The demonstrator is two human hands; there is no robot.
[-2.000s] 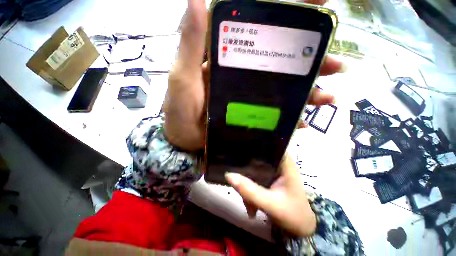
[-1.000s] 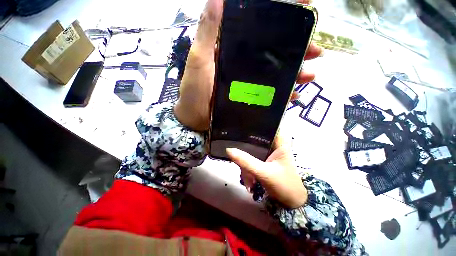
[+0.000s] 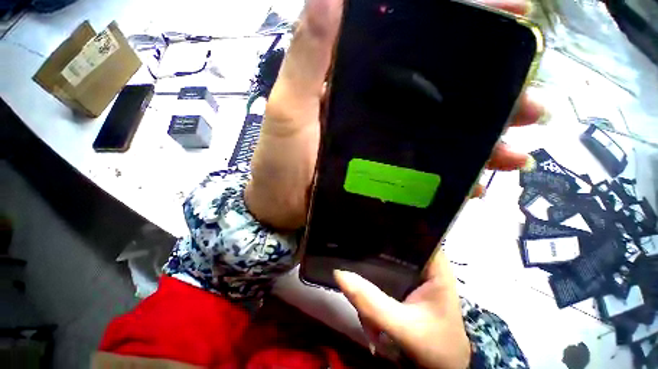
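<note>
A large smartphone with a dark screen and a green block on it fills the middle of the view, close to the camera. My left hand holds it along its left edge, partly hidden behind it. My right hand holds it from below, with the thumb at the bottom of the screen. Fingertips show past the phone's right edge; the phone hides the rest of them.
On the white table at left are an open carton, a dark phone, small tag blocks and eyeglasses. A heap of black-and-white tags lies at right, near plastic sheeting.
The phone first moved away and up, then came closer, so it looks larger and covers the white-panel tags beside it. The white message banner at the top of its screen is gone.
</note>
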